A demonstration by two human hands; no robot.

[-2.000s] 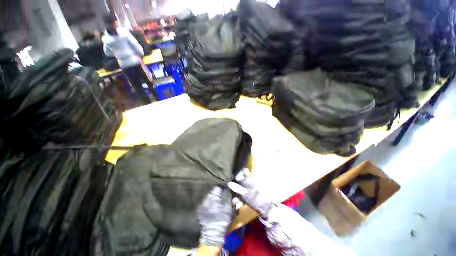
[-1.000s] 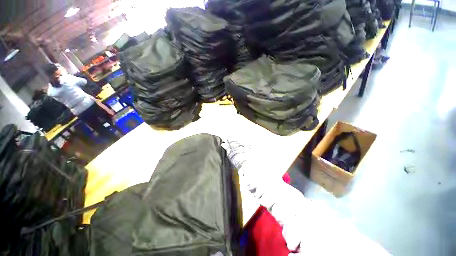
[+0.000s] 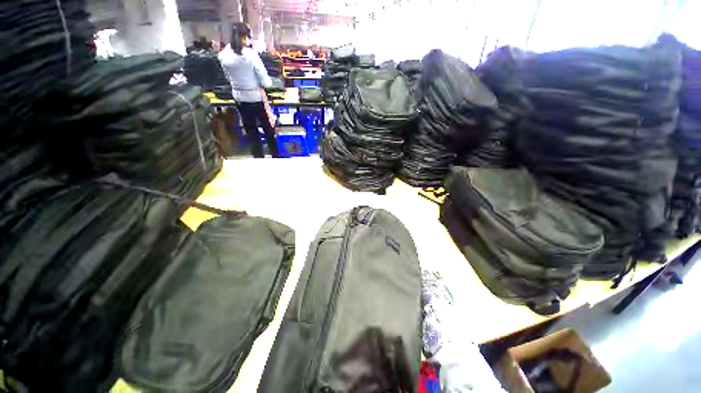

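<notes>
An olive backpack (image 3: 365, 299) is upright or tilted on the pale-yellow table right in front of me. Its rounded top faces away, a dark zipper line runs along it, and a small dark label is near the top. My right hand (image 3: 436, 311), in a grey-white glove, is against the bag's right side. It is blurred and its fingers are not clear. My left hand is not in view. A second olive backpack (image 3: 211, 299) lies flat on the table to the left.
Tall dark backpack stacks stand at left (image 3: 69, 269), far centre (image 3: 373, 127) and right (image 3: 599, 146). A few bags (image 3: 523, 230) lie at the table's right. An open cardboard box (image 3: 596, 376) is on the floor at lower right. A person (image 3: 247, 80) stands at a far table.
The view has swung right and back left. Both hands were at the bag's edge; my left hand has left the picture. The front backpack now stands apart from the one at left.
</notes>
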